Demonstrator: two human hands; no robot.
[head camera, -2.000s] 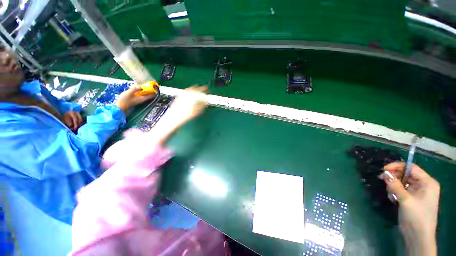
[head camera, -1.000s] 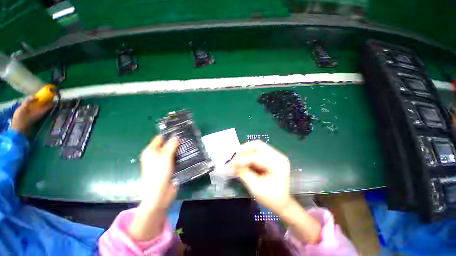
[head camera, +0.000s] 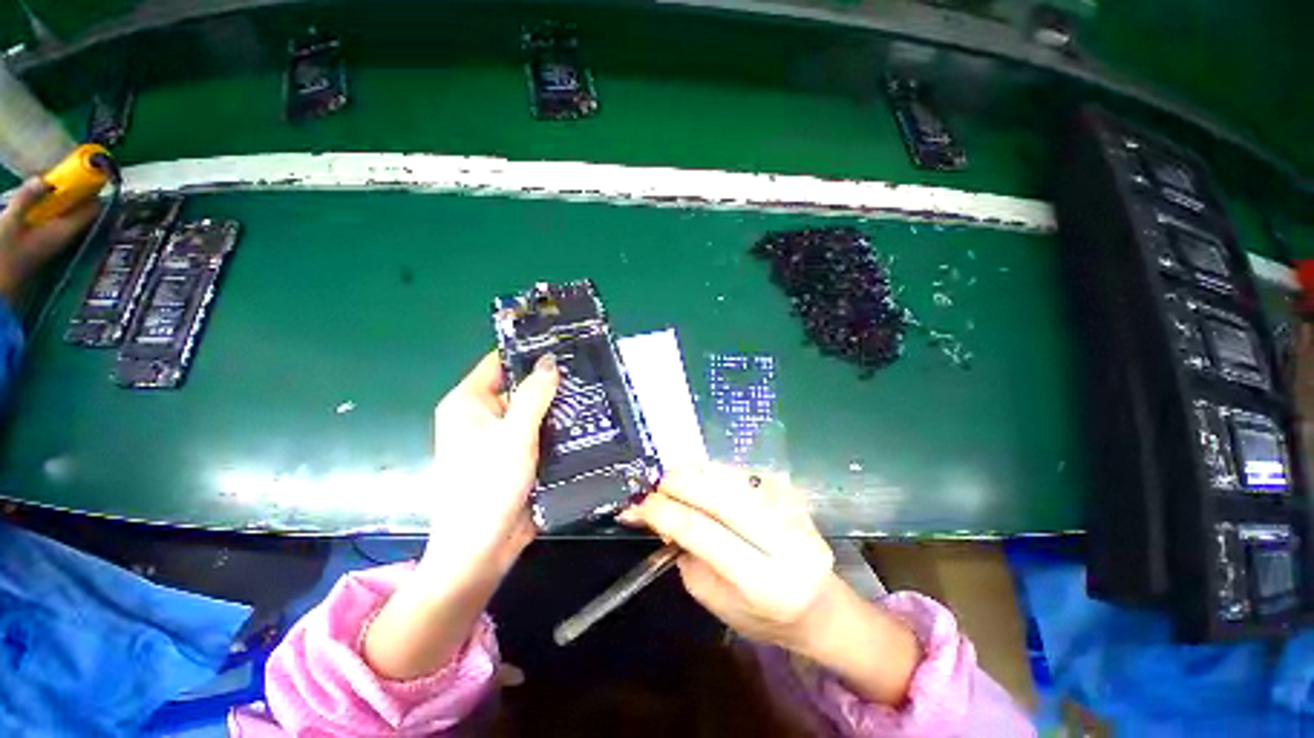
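Note:
My left hand (head camera: 490, 454) holds the open phone unit (head camera: 584, 418) by its left side, thumb on the black battery with white print. The circuit board end points away from me. My right hand (head camera: 749, 541) is at the phone's lower right corner, fingertips touching it. The silver-grey tweezers (head camera: 617, 594) lie in my right hand and stick out to the lower left below the phone. Part of the white sheet (head camera: 666, 389) shows beside the phone. The dotted sheet (head camera: 742, 392) lies right of it.
A pile of small black parts (head camera: 836, 293) lies right of centre, with clear slivers (head camera: 951, 317) beside it. Two phones (head camera: 176, 306) lie at left, near a neighbour's hand with a yellow-orange tool (head camera: 69, 183). A black phone tray (head camera: 1124, 389) stands at right. More phones lie beyond the white strip (head camera: 577, 178).
The left hand went from reaching far left to holding the phone unit in front of me. The right hand left the black pile and came to the phone's lower corner.

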